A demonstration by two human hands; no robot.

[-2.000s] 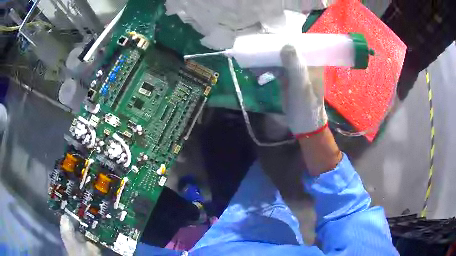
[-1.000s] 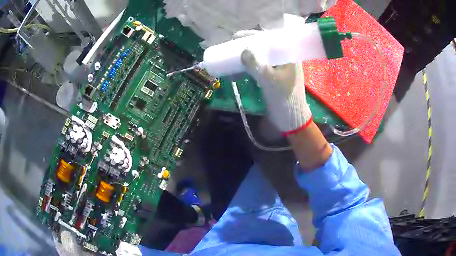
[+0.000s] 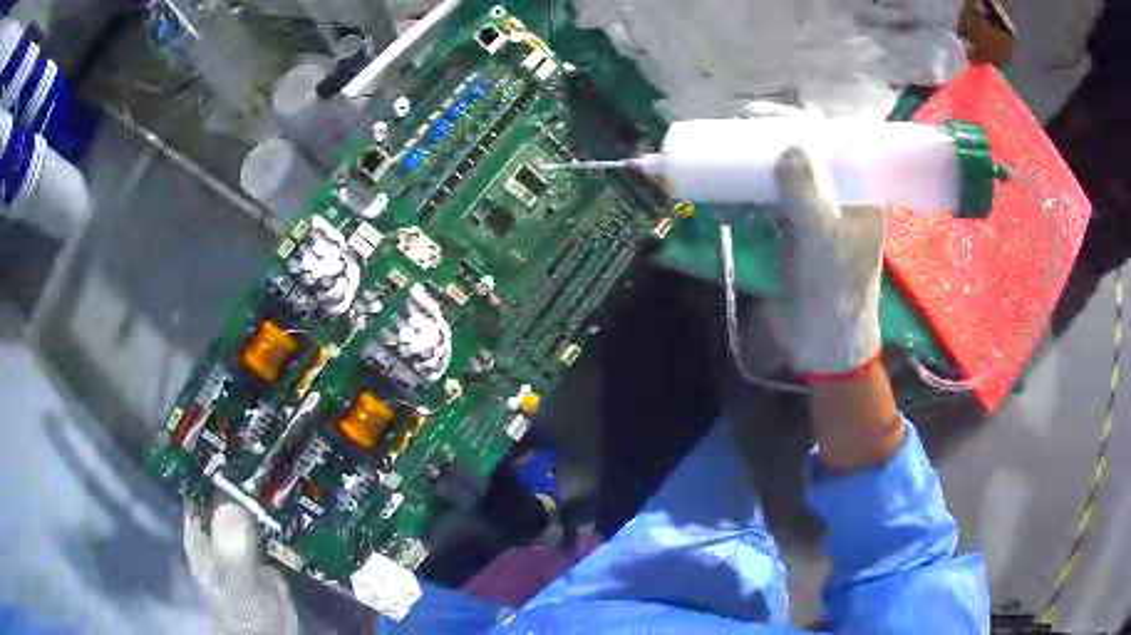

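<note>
A large populated green circuit board (image 3: pixel 478 285) is tilted at the left, with orange coils (image 3: pixel 365 419) and white-covered round parts (image 3: pixel 416 335) toward its lower end. My left hand (image 3: pixel 236 558), in an off-white glove, grips its lower left edge; the fingers are partly hidden. My right hand (image 3: pixel 837 267), gloved with a red cuff, is closed around the white dispensing syringe (image 3: pixel 744 161). The syringe lies nearly level, green cap to the right. Its thin needle points left over the board's upper part, near a chip; I cannot tell if the tip touches.
A red foam sheet (image 3: pixel 992 236) lies right of my right hand. Crumpled white material (image 3: pixel 794 56) lies behind the syringe. A clear hose (image 3: pixel 734 323) hangs below it. White cylinders (image 3: pixel 275 177) stand left of the board. A blue-striped sleeve and a gloved hand (image 3: pixel 47 192) show at the far left.
The needle has moved left from the board's upper right edge to over the chip area. The view has shifted, and the sleeve and hand at the far left have come into view.
</note>
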